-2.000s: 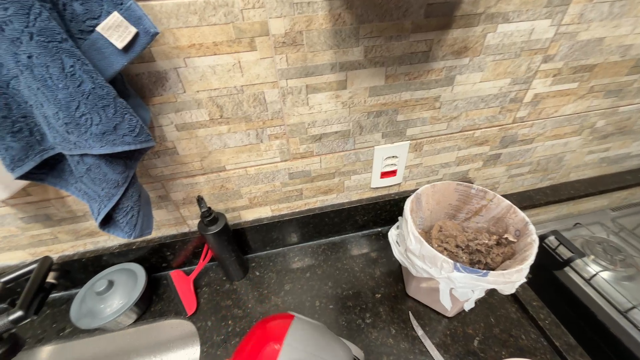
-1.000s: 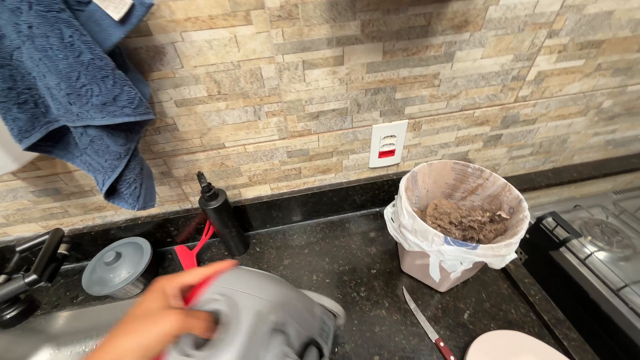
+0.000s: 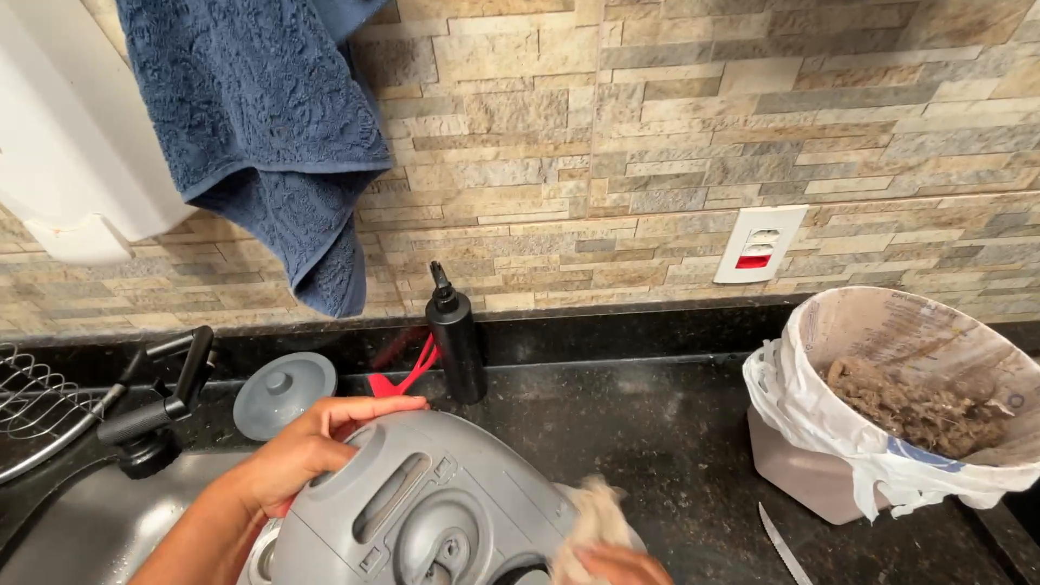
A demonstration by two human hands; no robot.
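My left hand (image 3: 313, 455) grips the upper left edge of a grey plastic appliance housing (image 3: 487, 471), its fingers hooked over the rim. The housing is tilted up above the counter beside the sink, showing a long slot and a round recess. At its lower right side, my right hand (image 3: 621, 565) holds a pale, blurred cloth (image 3: 597, 520) against it; most of that hand is below the frame's edge.
A lined bin (image 3: 812, 463) holding grey-brown lint (image 3: 918, 406) stands right, with a serrated knife (image 3: 780, 544) before it. Behind the housing are a black pump bottle (image 3: 459, 349), a red utensil (image 3: 406, 378) and a grey lid (image 3: 284, 394). The sink (image 3: 89, 528) and black faucet (image 3: 154, 422) are left.
The housing has been raised and turned in my left hand, so its grey face with the slot shows. My right hand has come into view with the cloth.
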